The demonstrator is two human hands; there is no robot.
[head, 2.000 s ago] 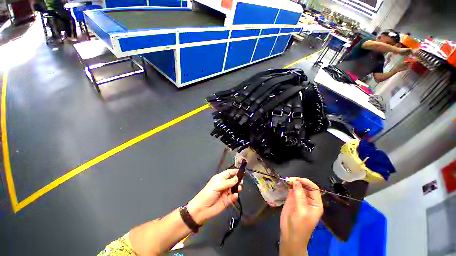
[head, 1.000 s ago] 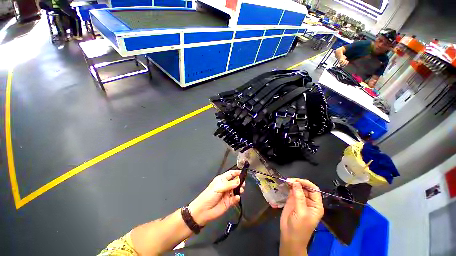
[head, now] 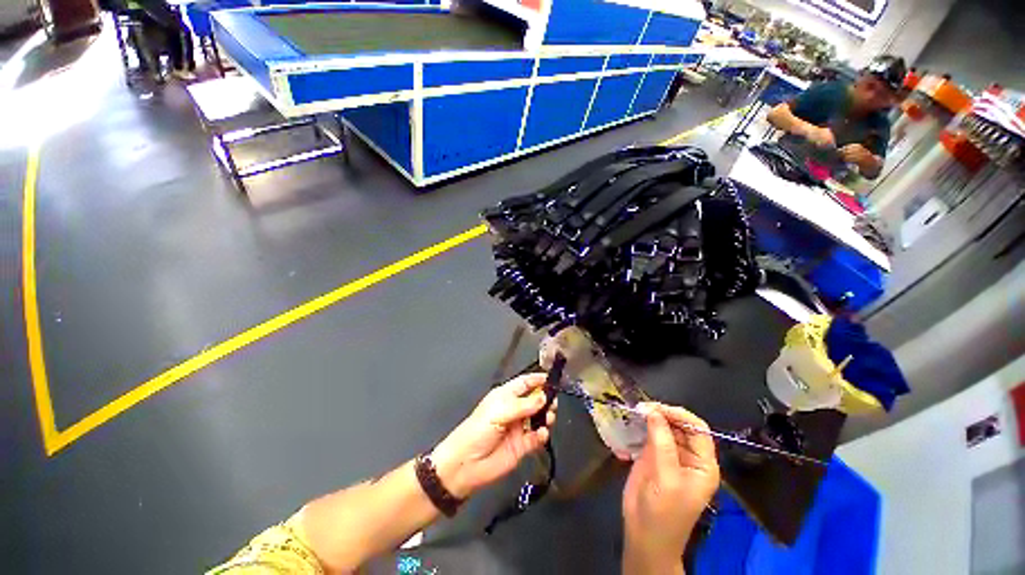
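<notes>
My left hand (head: pixel 501 431) holds a narrow black strap (head: pixel 555 388) by its end, held up in the air. The rest of the strap hangs below the hand, with small shiny hardware on it. My right hand (head: pixel 671 472) pinches a thin rod applicator (head: pixel 747 440) between thumb and fingers. Its left tip is at or very near the strap end; touching cannot be told for sure. A large black strap pile (head: pixel 629 253) with many small metal glints lies on the dark bench (head: pixel 747 348) beyond my hands.
A whitish tub (head: pixel 805 376) with a blue and yellow cloth (head: pixel 863 362) stands right, beside a dark pot (head: pixel 780 429). A stained plastic bag (head: pixel 616 427) hangs behind my hands. A blue crate (head: pixel 837 517) is low right. A person (head: pixel 837 124) works at a white table; a blue machine (head: pixel 472 124) stands behind.
The view has shifted slightly, so the pile and bench sit further right. Both hands keep their hold on strap and rod. The person at the back has turned from the hanging clips to the white table.
</notes>
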